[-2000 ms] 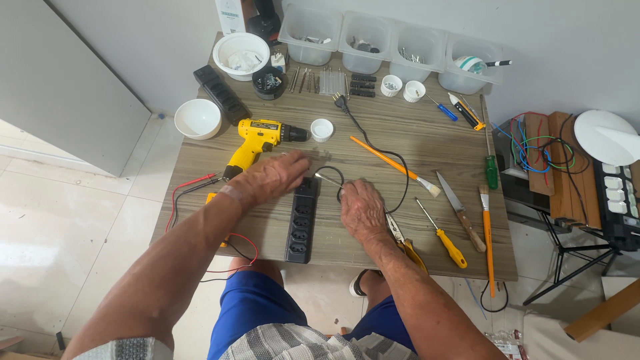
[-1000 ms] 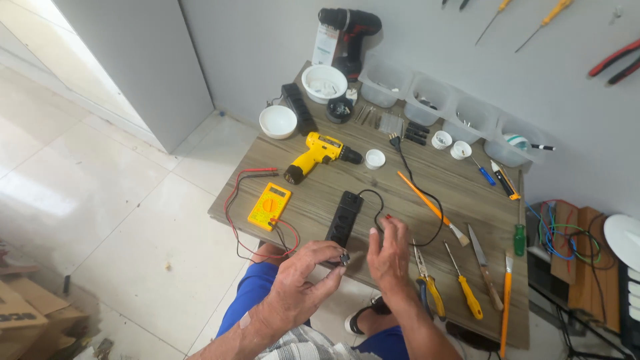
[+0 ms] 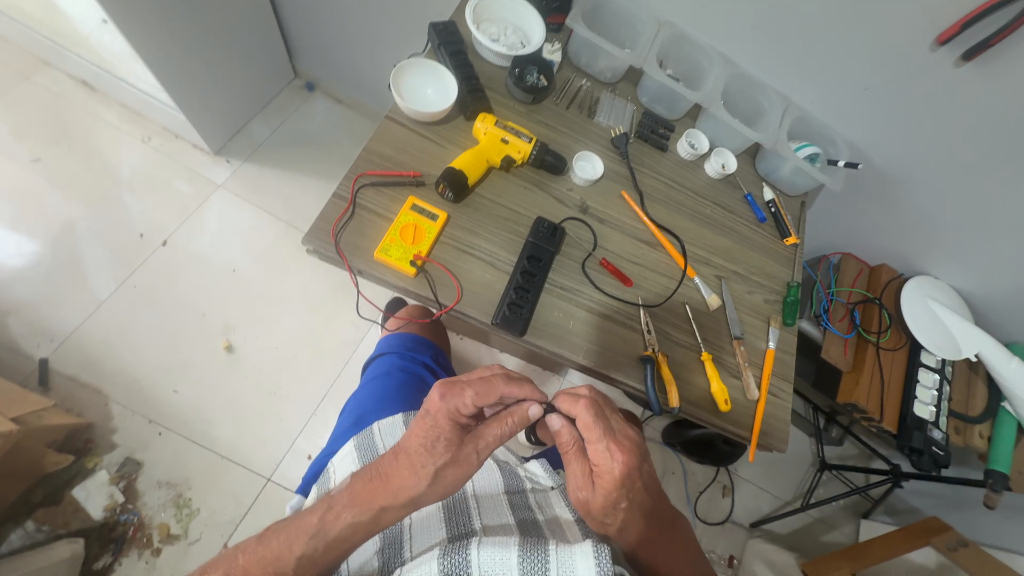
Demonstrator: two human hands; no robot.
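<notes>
My left hand (image 3: 472,424) and my right hand (image 3: 596,452) meet in front of my shirt, pinching a small black part (image 3: 549,408) between the fingertips; the fingers mostly hide it. Past them, on the wooden table, lies a black power strip (image 3: 529,276) whose cord runs to a black plug (image 3: 620,140). Inside the cord's loop is a small red screwdriver (image 3: 615,272). A yellow multimeter (image 3: 411,236) with red and black leads rests left of the strip, and a yellow cordless drill (image 3: 496,152) lies behind it. Combination of pliers (image 3: 652,360) and a yellow-handled screwdriver (image 3: 710,368) are at the front right.
Brushes (image 3: 664,240), a wooden-handled knife (image 3: 736,340) and a green-handled screwdriver (image 3: 792,296) lie on the right. Clear plastic bins (image 3: 680,72), a white bowl (image 3: 424,90) and small white cups (image 3: 586,168) stand farther back. A black tripod stand (image 3: 856,472) is beside the table.
Both hands have drawn back from the power strip toward my body and come together at the small black part. The red screwdriver now shows on the table. The view has shifted.
</notes>
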